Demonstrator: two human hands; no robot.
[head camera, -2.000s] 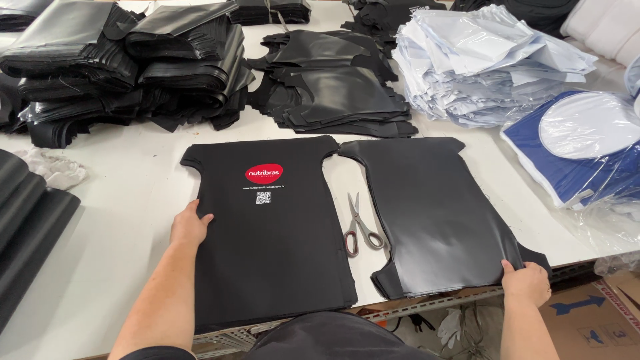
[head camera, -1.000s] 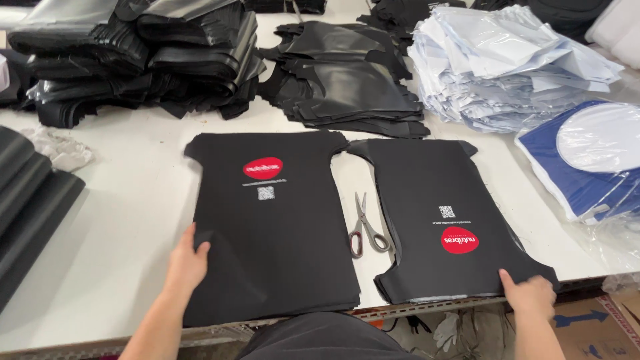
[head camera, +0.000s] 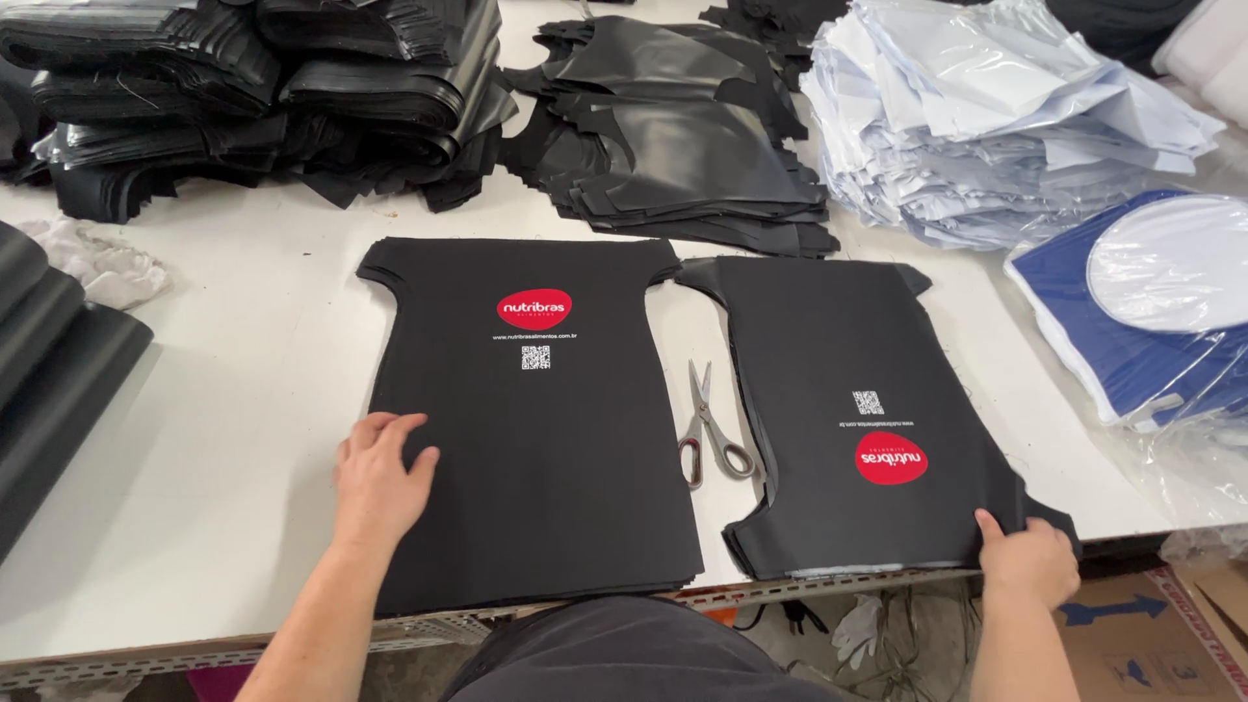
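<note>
Two stacks of cut black fabric pieces lie side by side on a white table. The left stack bears a red oval print and a white square code near its far end. Resting on its left edge is my left hand, fingers apart. On the right stack the same print shows upside down nearer me. My right hand is at its near right corner, thumb on top, the other fingers partly hidden. Grey-handled scissors lie between the stacks, slightly spread.
Folded black sheets are piled at the back left, and more black cut pieces at the back middle. White pieces in plastic and a blue and white bagged item stand right. Black rolls lie left.
Two seconds ago a plain shiny black surface topped the right stack; a printed face shows there now. Both hands remain near the same edges of the stacks.
</note>
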